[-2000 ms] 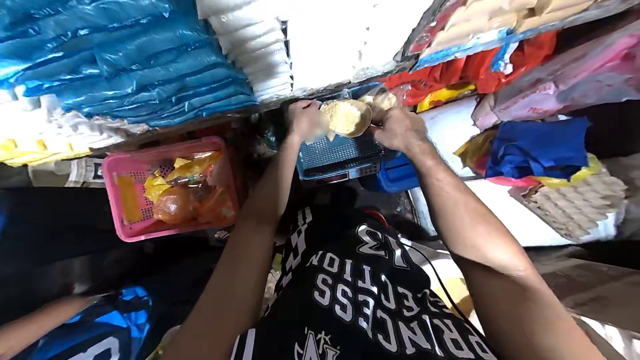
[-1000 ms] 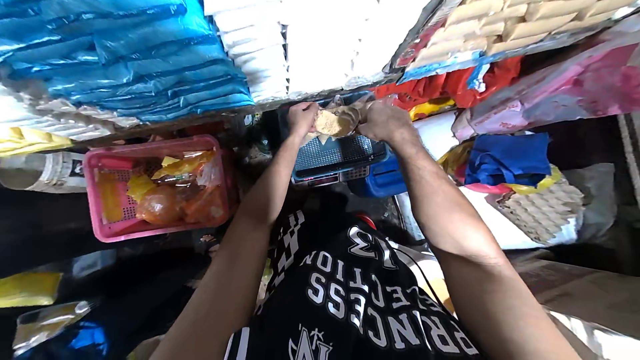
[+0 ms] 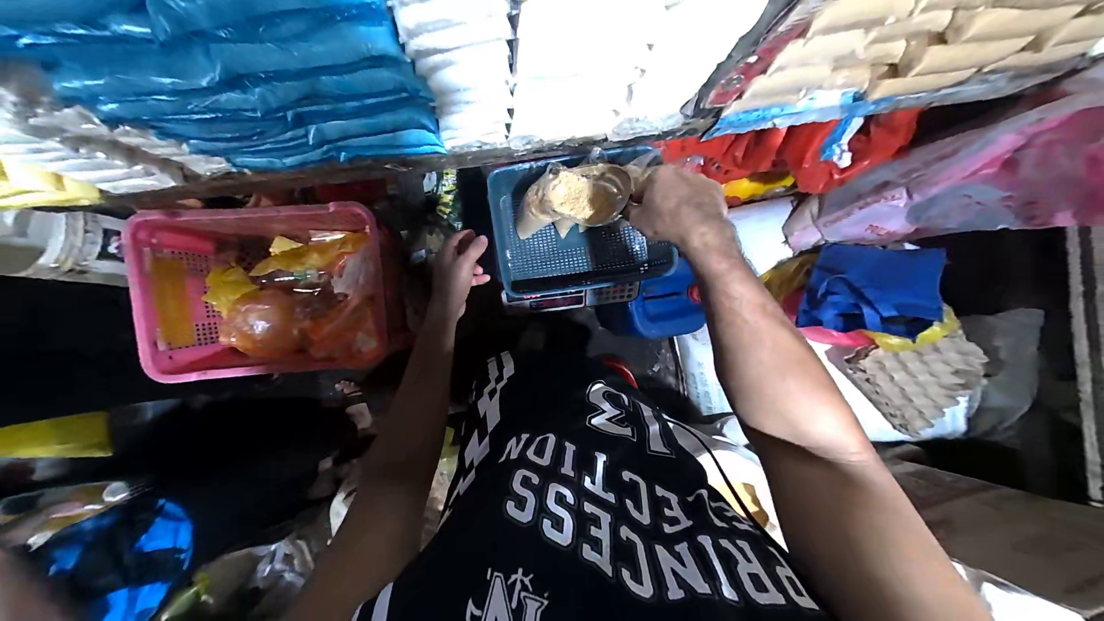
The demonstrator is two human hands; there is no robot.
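My right hand (image 3: 677, 207) grips a round metal scoop (image 3: 611, 195) by its handle side, at the right of a dark teal plastic basket (image 3: 586, 259). A clear plastic bag of pale yellow powder or crumbs (image 3: 569, 197) lies against the scoop, over the basket; where the bag ends and the scoop's load begins is hard to tell. The basket rests on a scale (image 3: 552, 301) whose display edge shows below it. My left hand (image 3: 461, 267) is left of the basket, fingers loosely curled and apart, holding nothing.
A pink plastic basket (image 3: 250, 375) with orange and yellow bags stands at the left. Blue (image 3: 285, 86) and white packs line the shelf ahead. A blue container (image 3: 668, 306) sits beside the scale. Farther right are a blue cloth bag (image 3: 871, 289) and egg trays (image 3: 918, 379).
My left hand has come away from the plastic bag and moved left of the teal basket. The scoop and bag are still above that basket, at my right hand.
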